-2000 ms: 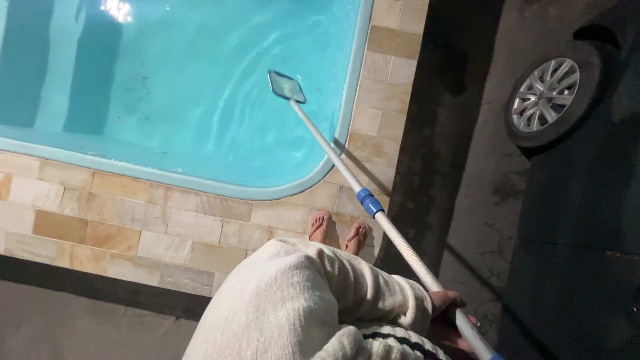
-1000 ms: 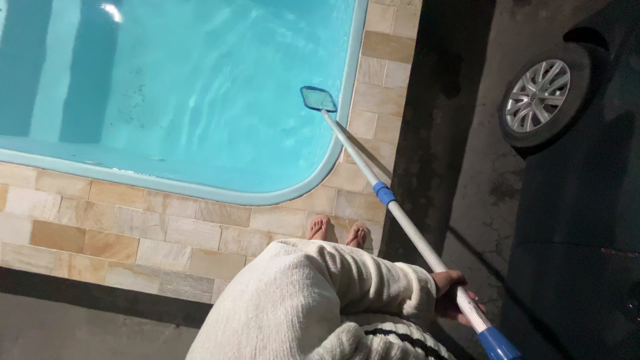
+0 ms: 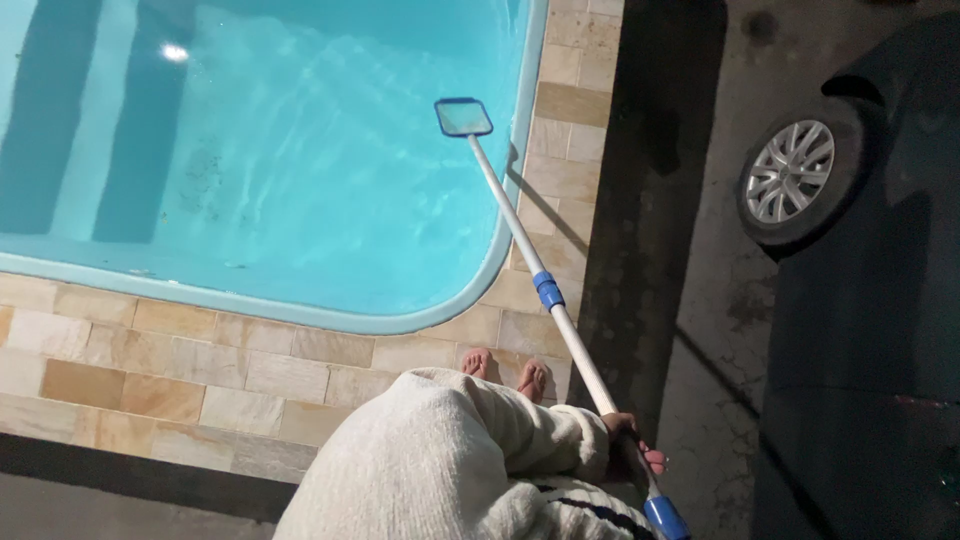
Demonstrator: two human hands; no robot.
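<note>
A telescopic pole (image 3: 581,360) of pale metal with a blue locking collar (image 3: 548,291) runs from the lower right up over the pool corner. At its far end is a blue-framed flat skimmer net (image 3: 463,118), over or at the water; which one I cannot tell. My left hand (image 3: 630,442), at the end of a cream knitted sleeve (image 3: 555,435), is closed around the pole, above a blue grip (image 3: 666,517) at the bottom edge. My right hand is not visible. The net's mesh shows no clear debris. Dark specks (image 3: 202,176) show in the pool water.
The swimming pool (image 3: 322,165) has a rounded light-blue rim (image 3: 405,322) and a stone-tile edge (image 3: 247,375). My feet in flip-flops (image 3: 532,379) stand on the tiles near the corner. To the right, beyond a dark strip, is a parked car's wheel (image 3: 791,172).
The skimmer net first moved right toward the pool's side wall, then slightly back left and farther from me. My left hand stays on the pole.
</note>
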